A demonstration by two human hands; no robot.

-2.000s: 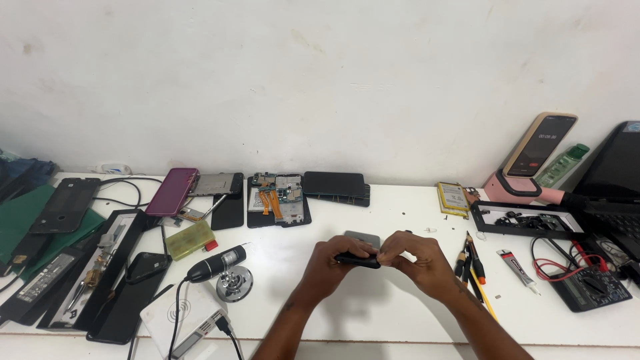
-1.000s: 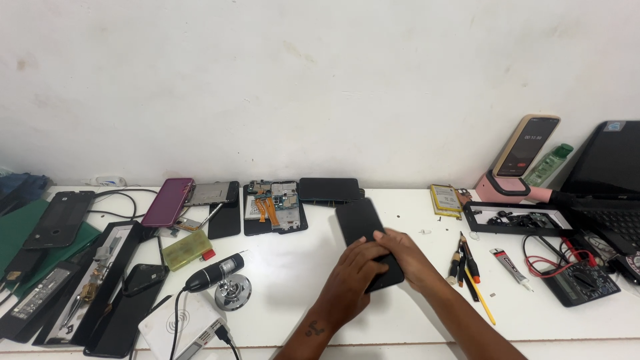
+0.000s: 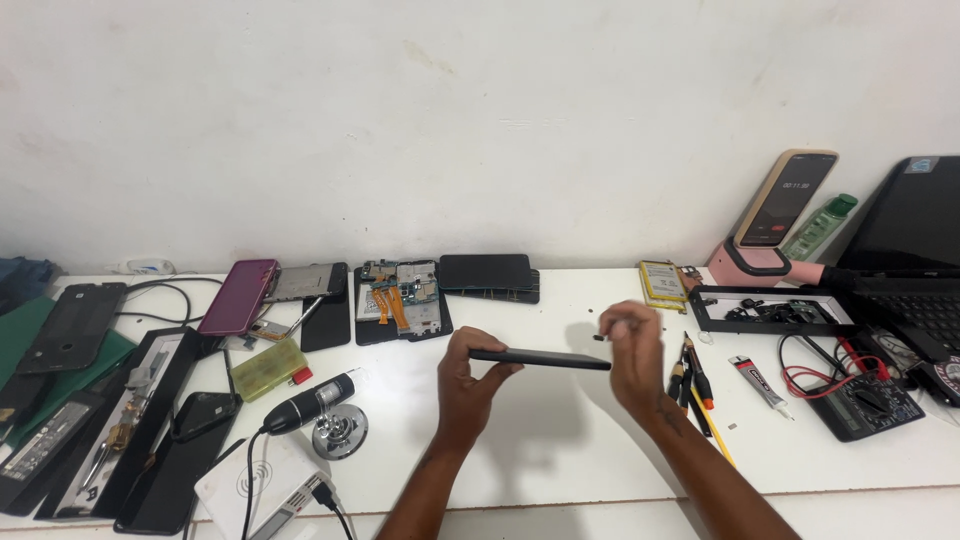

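A black smartphone (image 3: pixel 551 360) is held edge-on above the white table, pinched at its left end between the thumb and fingers of my left hand (image 3: pixel 469 382). My right hand (image 3: pixel 634 352) is raised at the phone's right end, its fingers curled and blurred. A tiny black piece (image 3: pixel 598 337) shows beside those fingertips; whether they hold it cannot be told. Behind the phone lie an opened phone with orange flex cables (image 3: pixel 391 306) and a dark phone (image 3: pixel 486 272) stacked on another part.
At left are a USB microscope (image 3: pixel 311 403) on a round metal stand, a white wireless-charging device (image 3: pixel 251 480), a yellow-green case (image 3: pixel 268 369) and long black trays. At right are screwdrivers (image 3: pixel 697 367), a glue tube (image 3: pixel 759 386), a multimeter (image 3: pixel 866 405), a parts tray (image 3: pixel 776 324) and a laptop (image 3: pixel 915 225).
One second ago both hands were on the phone, its broad black face showing. Now it is turned edge-on in my left hand, and my right hand has moved to its right end.
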